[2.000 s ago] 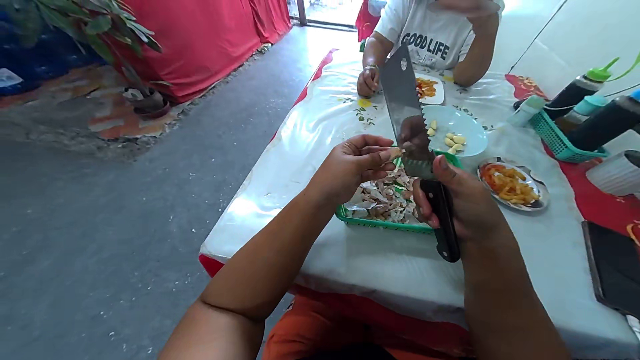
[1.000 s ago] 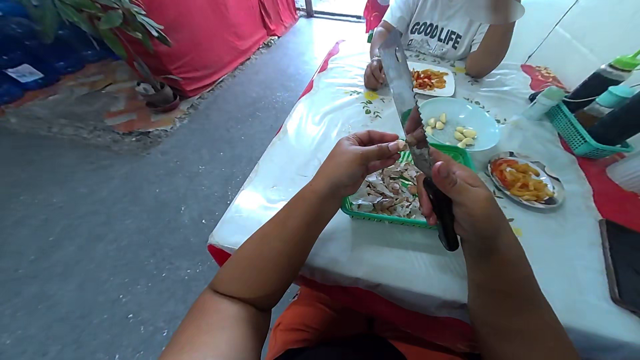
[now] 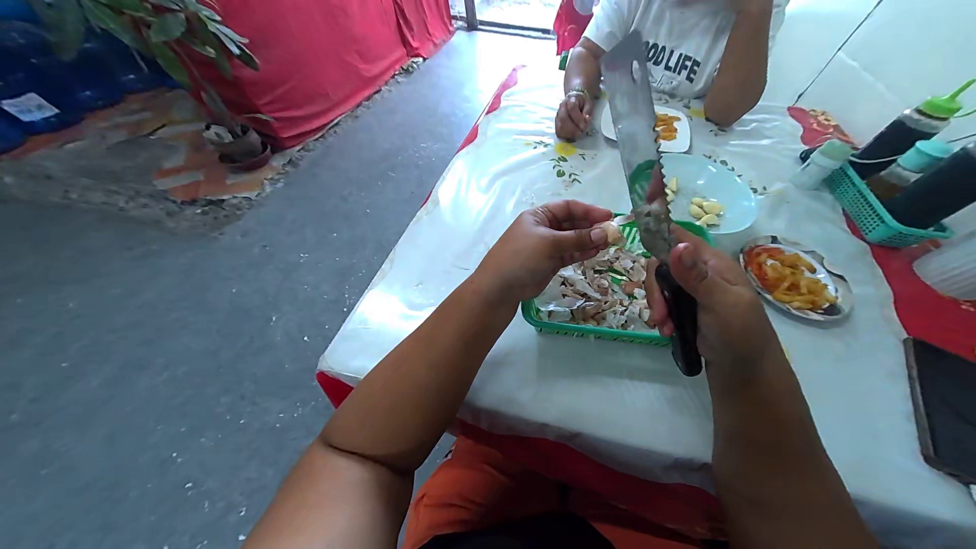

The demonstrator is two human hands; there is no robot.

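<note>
My left hand pinches a garlic clove between thumb and fingertips, above a green plastic basket. Garlic skins lie heaped in that basket. My right hand is closed around the black handle of a large knife, whose broad blade points up and has a serrated edge on its right side. The lower blade is just right of the clove; whether they touch I cannot tell. Behind the basket a pale blue plate bears several peeled garlic cloves.
A person sits across the table beside a white plate of food. To the right are a silver-rimmed plate of yellow-orange food, a teal basket of bottles and a dark flat device. A plastic cover lies over the table.
The knife stays in my right hand and the clove in my left throughout. Across the table, the person's raised hand has gone out of the top of the view.
</note>
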